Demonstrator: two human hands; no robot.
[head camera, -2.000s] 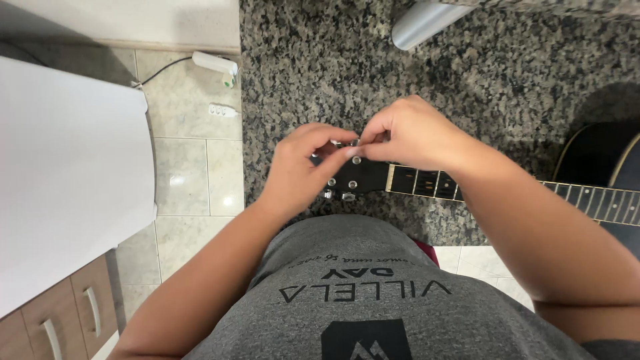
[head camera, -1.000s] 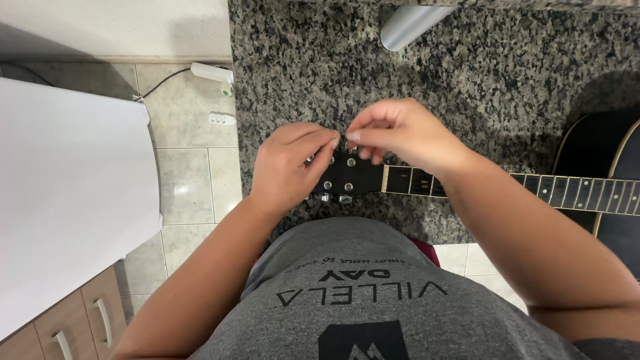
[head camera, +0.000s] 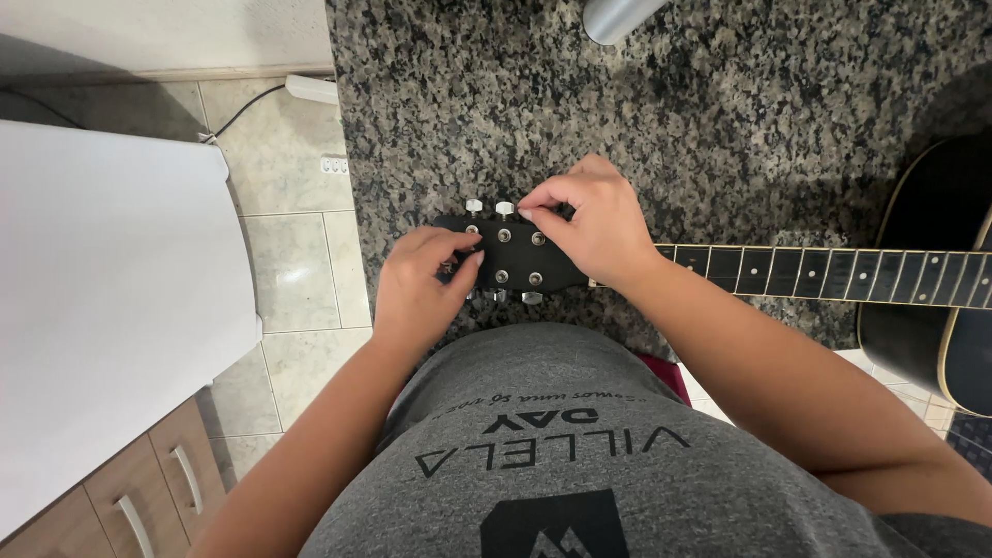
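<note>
A black acoustic guitar lies on a speckled granite countertop, its body (head camera: 907, 325) at the right edge and its headstock (head camera: 519, 260) between my hands. Metal tuner posts stand on the headstock face, and silvery tuning pegs (head camera: 504, 208) stick out along both sides. My left hand (head camera: 426, 279) is over the headstock's end, thumb and forefinger apart beside a post; part of that end is hidden beneath it. At the far-side pegs, my right hand (head camera: 593, 221) has thumb and forefinger pinched close together; whether something thin is between them cannot be told. No strings show on the fretboard (head camera: 814, 273).
A grey metal cylinder (head camera: 616, 19) lies at the far side of the granite countertop (head camera: 744, 101). To the left are a white surface (head camera: 116, 287), wooden drawers with handles (head camera: 136, 527), a tiled floor and a white power strip (head camera: 335, 165).
My hands have moved apart; they were close together over the headstock's far edge before. My left thumb and forefinger have parted, and more of the headstock shows between the hands.
</note>
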